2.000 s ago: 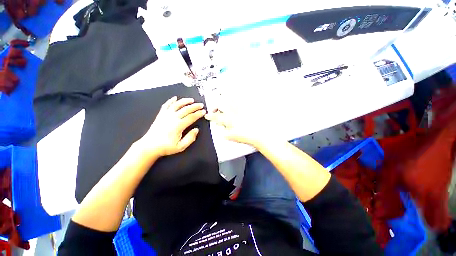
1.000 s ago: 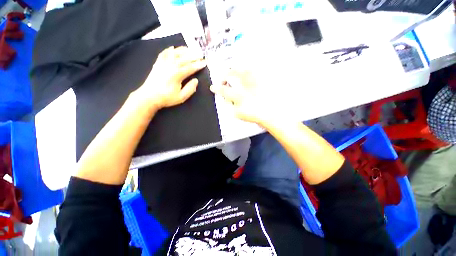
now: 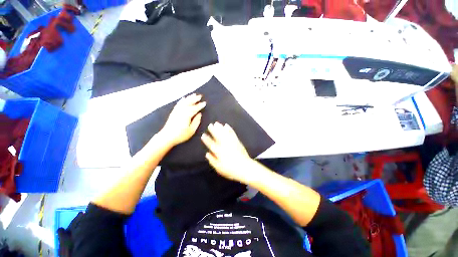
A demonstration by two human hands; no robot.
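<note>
A black garment panel (image 3: 228,108) lies on the white table's front edge, left of the needle area, and runs down towards my lap. My left hand (image 3: 185,119) rests on the panel with its fingers bent. My right hand (image 3: 223,149) lies on the panel lower and to the right, fingers spread. Whether either hand pinches the cloth cannot be told. The presser foot and needle area (image 3: 266,80) of the sewing machine (image 3: 311,45) is apart from the panel.
A stack of dark panels (image 3: 155,47) lies at the table's back left. A black rectangle (image 3: 324,88) and thin dark tools (image 3: 354,108) lie on the machine bed. Blue bins (image 3: 47,135) with dark red cloth stand left and lower right. A person's checked sleeve (image 3: 442,175) shows at right.
The panel has moved left, away from the needle area, and turned at an angle. My right hand has moved from beside the panel onto it. The view has shifted, showing more of the machine.
</note>
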